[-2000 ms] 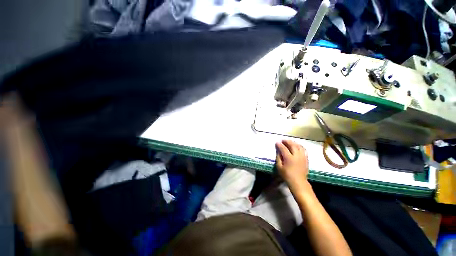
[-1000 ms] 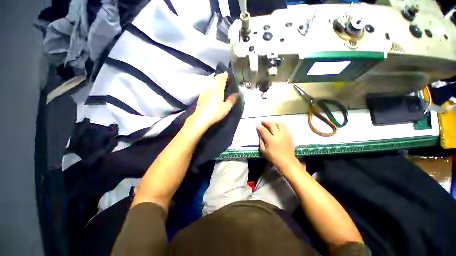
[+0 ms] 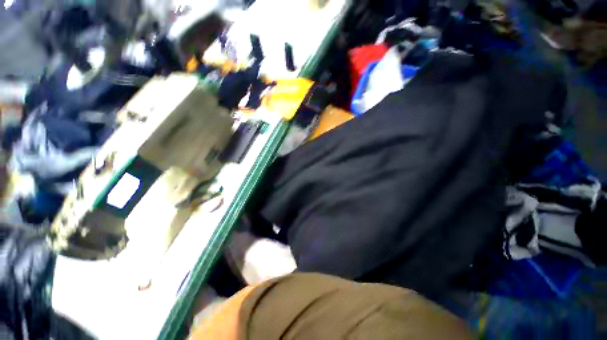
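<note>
A large black cloth [image 3: 393, 179] lies in folds right of the table and beside the wearer's lap. The cream sewing machine [image 3: 183, 136] stands on the white table [image 3: 90, 285] at the left, tilted in the view, with its white label on a dark green panel. Scissors [image 3: 207, 196] lie blurred beside the machine. No clear hand shows. A blurred orange-tan patch is at the bottom edge beside the brown shirt; I cannot tell if it is part of an arm.
A flat black rectangle [image 3: 243, 141] and a yellow packet [image 3: 288, 96] are near the table's far end. Red, blue and white items [image 3: 383, 76] stand beyond the black cloth. Striped pale and dark cloth [image 3: 549, 222] lies at the right. Dark cloth is heaped behind the machine.
The view has swung right, so the machine now stands at the left and the black cloth fills the middle. Both hands and the pale striped garment on the table have left the picture.
</note>
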